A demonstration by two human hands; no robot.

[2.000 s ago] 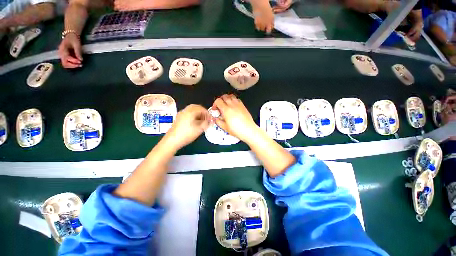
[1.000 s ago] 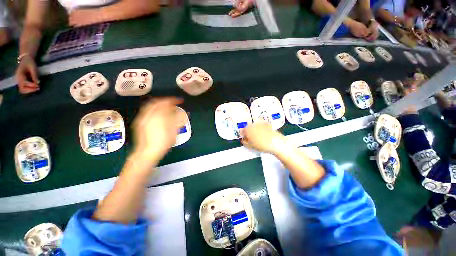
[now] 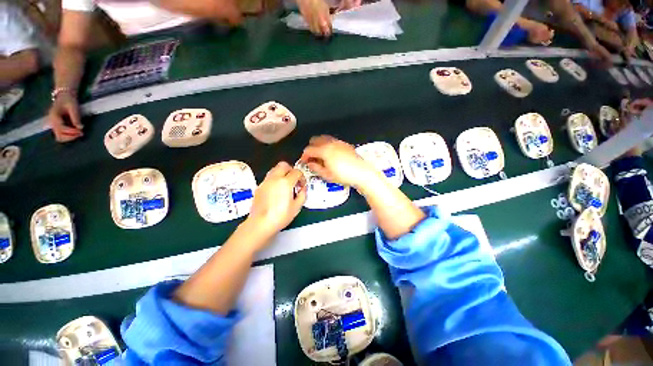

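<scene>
A cream housing half (image 3: 327, 197) with blue parts inside lies open side up on the green belt, partly covered by my hands. My left hand (image 3: 281, 196) is closed at its left rim, fingertips on the edge. My right hand (image 3: 335, 161) reaches over its upper left part with fingers bent close together. Whatever lies between the right fingertips is hidden. Another open housing half (image 3: 224, 191) is just left of my left hand. One more (image 3: 379, 163) sits beside my right hand, partly covered by it.
Several open housings line the near side of the belt; covers (image 3: 271, 122) lie on its far side. A pale rail (image 3: 315, 236) edges the belt. A housing half (image 3: 334, 319) lies on the bench between my sleeves, near white sheets (image 3: 255, 314). Other people's hands (image 3: 66, 118) are opposite.
My hands were apart at different housings. Both have now come together at one housing, the left moving right across the belt. The housing formerly behind my left hand is uncovered.
</scene>
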